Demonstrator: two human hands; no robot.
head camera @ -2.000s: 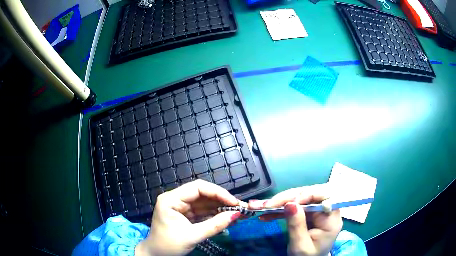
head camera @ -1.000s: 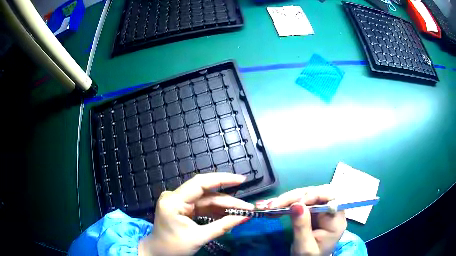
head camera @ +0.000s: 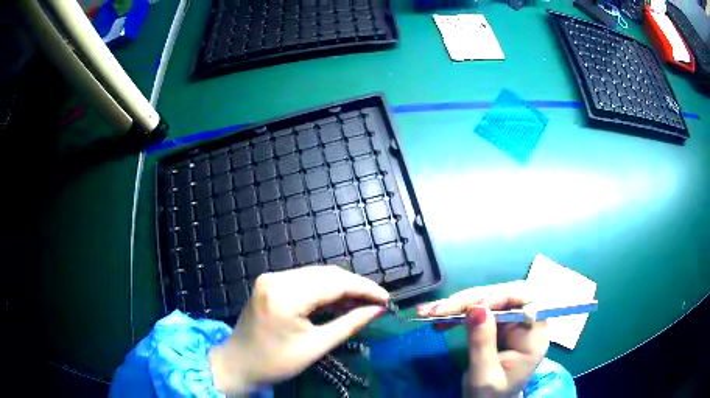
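My left hand [head camera: 307,322] pinches a small dark metal string [head camera: 393,307] between thumb and forefinger; most of it is hidden by the fingers. My right hand [head camera: 494,330] holds slim tweezers [head camera: 557,311] level, their pointed tip toward the left fingertips. I cannot tell whether the tip touches the string. Several segmented metal strings [head camera: 336,373] lie below the left hand, beside a deep blue mesh sheet [head camera: 412,356] that lies under and between the hands. The near black tray [head camera: 288,210] has a grid of square pockets and lies just beyond the hands.
A white pad [head camera: 562,284] lies partly behind the right hand. A teal-blue sheet [head camera: 512,124] and a second white pad [head camera: 469,37] lie farther off. Black trays stand at the far side [head camera: 300,31] and right [head camera: 623,74]. Pale tubes [head camera: 101,66] rise at left.
The string at my left fingertips shows less of its length and now tilts downward; it lay level along the tweezers before. More of the loose strings shows below the hand. The whole view has shifted slightly.
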